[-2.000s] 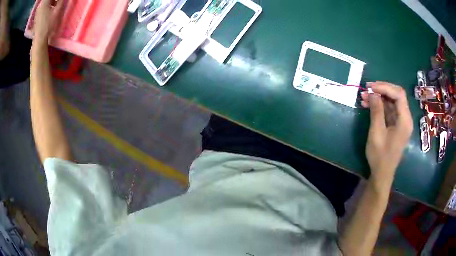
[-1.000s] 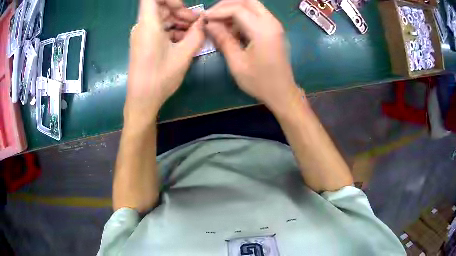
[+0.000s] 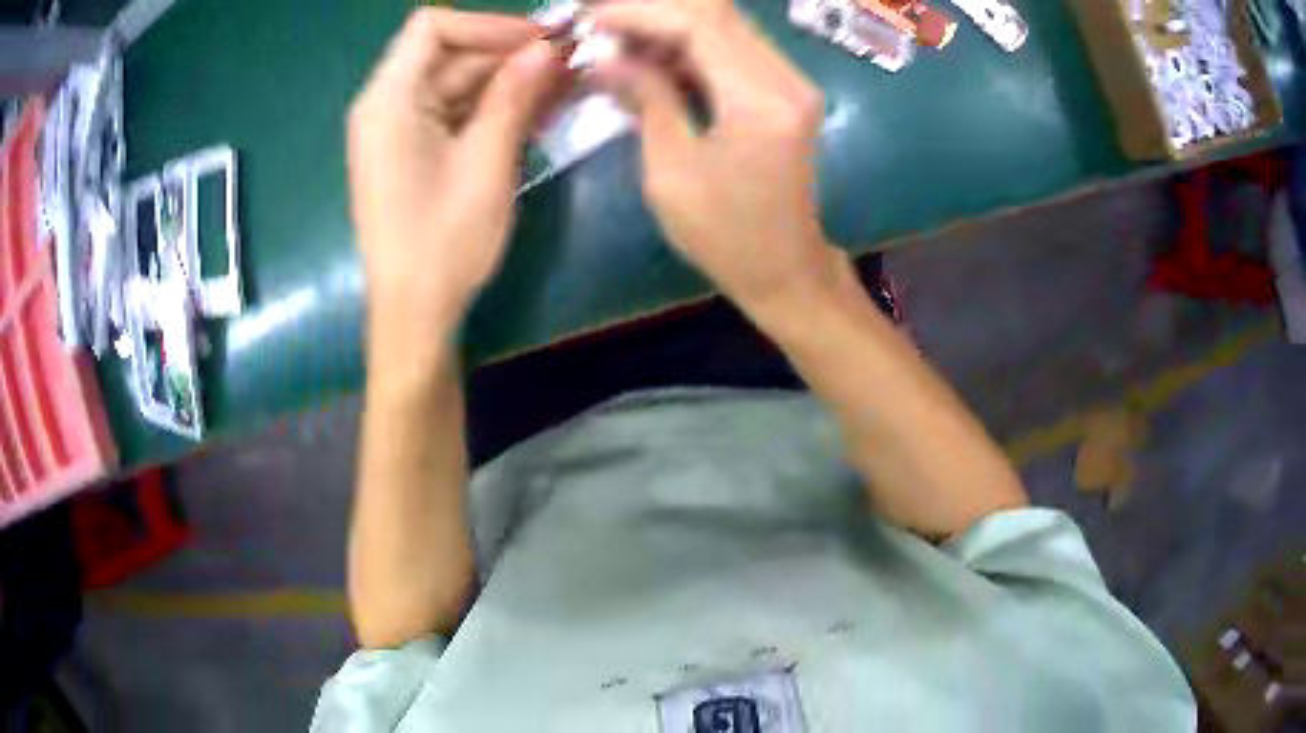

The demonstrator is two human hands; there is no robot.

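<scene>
My left hand (image 3: 437,158) and my right hand (image 3: 723,151) meet at the top centre, bare. Their fingertips close around a small white part (image 3: 584,46), blurred and mostly hidden by the fingers. A white frame (image 3: 584,129) lies on the green bench just behind and below the fingertips, largely covered by my hands. The thin reddish wire cannot be made out now.
White frames with green boards (image 3: 175,294) overlap at left, beside a pink-red tray (image 3: 98,415). Copper and silvery pieces (image 3: 859,29) lie at top right. An open carton (image 3: 1124,86) of small white parts stands at the right. The bench edge runs below my hands.
My left hand has come from the pink-red tray to meet my right hand over the frame. Since one second ago the fingertips have shifted slightly, and more white shows between them.
</scene>
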